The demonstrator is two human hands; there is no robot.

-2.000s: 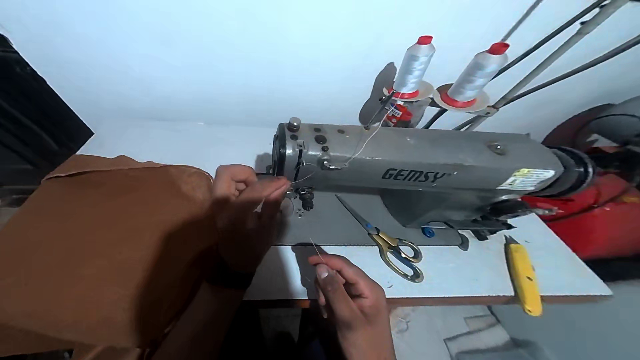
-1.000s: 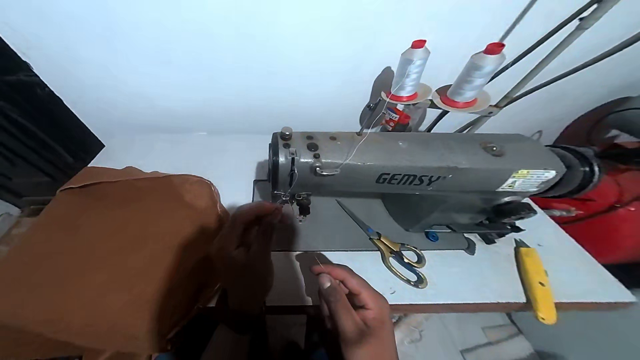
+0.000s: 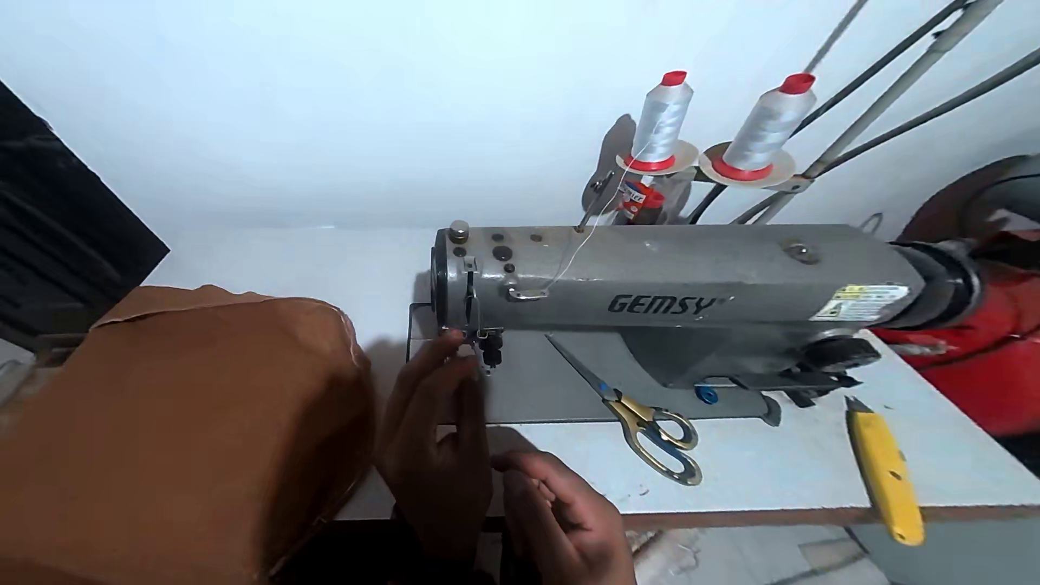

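A grey Gemsy industrial sewing machine (image 3: 682,272) stands on a white table. My left hand (image 3: 439,431) is raised at the front of its needle end, fingertips near the thread guides; whether thread is between them is too small to tell. Just above the table's front edge, my right hand (image 3: 565,512) has its thumb and forefinger pinched together, and no thread can be made out there now. White thread runs from a thread cone (image 3: 662,122) to the wire guide (image 3: 526,293) on the machine head. Gold-handled scissors (image 3: 650,431) lie right of my hands.
Brown material (image 3: 179,422) fills the left side. A yellow utility knife (image 3: 886,475) lies at the table's front right edge. A second thread cone (image 3: 772,126) stands on the thread stand (image 3: 886,101). A small blue object (image 3: 707,395) sits under the machine arm.
Two seconds ago my left hand was raised higher beside the machine head; it has lowered and stays at the needle end. Thread seen earlier at my right fingertips no longer shows.
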